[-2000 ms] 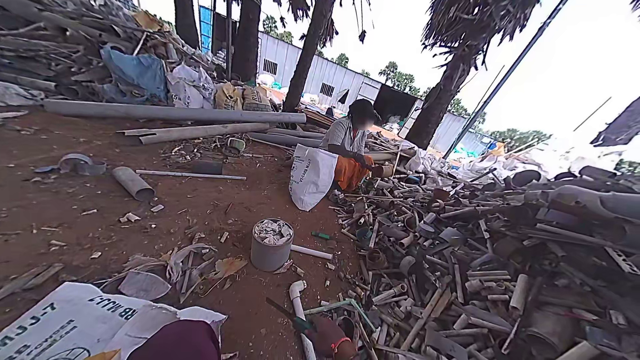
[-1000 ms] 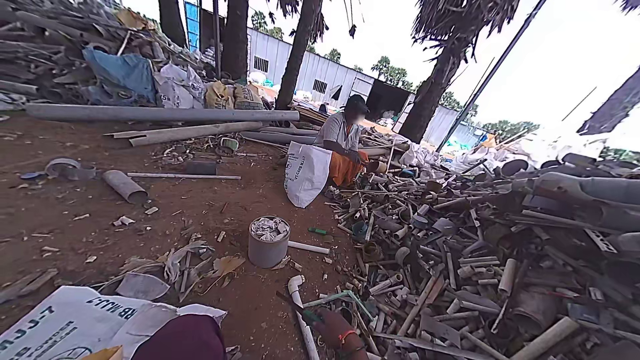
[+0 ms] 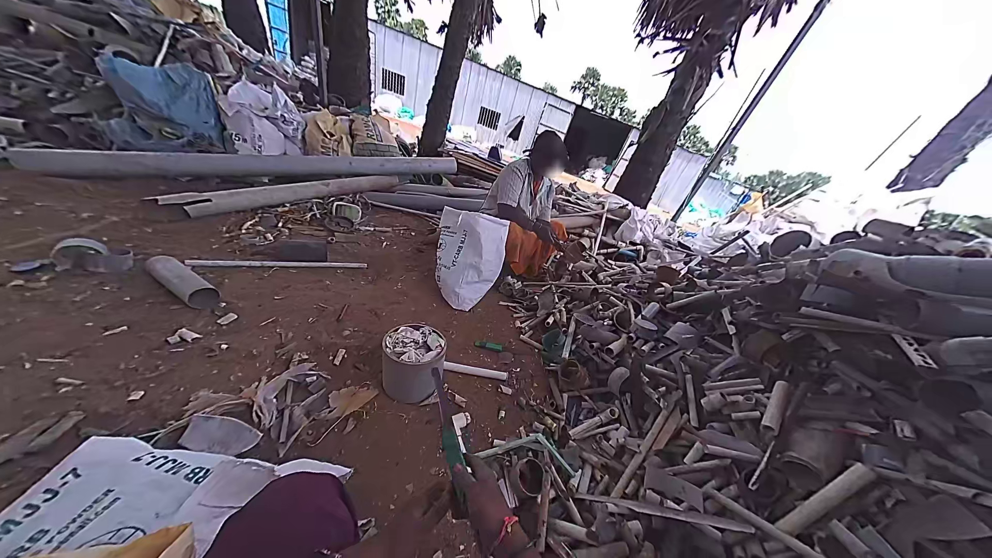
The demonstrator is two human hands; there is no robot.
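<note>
My right hand (image 3: 488, 500), with a red thread at the wrist, is low in the middle of the view. It grips the green handle of a long, dark-bladed knife or similar tool (image 3: 446, 422), blade pointing up towards a grey bucket (image 3: 412, 380) full of pale scraps. A white plastic pipe (image 3: 460, 421) shows just beside the blade; its lower part is mostly hidden. A blurred brown shape at the bottom edge, left of that hand, may be my left hand; its fingers cannot be made out. My knee in maroon cloth (image 3: 287, 515) rests by a white printed sack (image 3: 132, 484).
A large heap of pipe pieces and fittings (image 3: 697, 403) fills the right side. Another person (image 3: 527, 201) crouches at its far edge behind an upright white sack (image 3: 469, 260). Long grey pipes (image 3: 232, 163) lie across the back left. A short pipe (image 3: 182, 281) lies on the soil.
My right hand has raised the blade, which pointed up and left before and now stands nearer upright. The white pipe, seen at greater length before, is now mostly covered.
</note>
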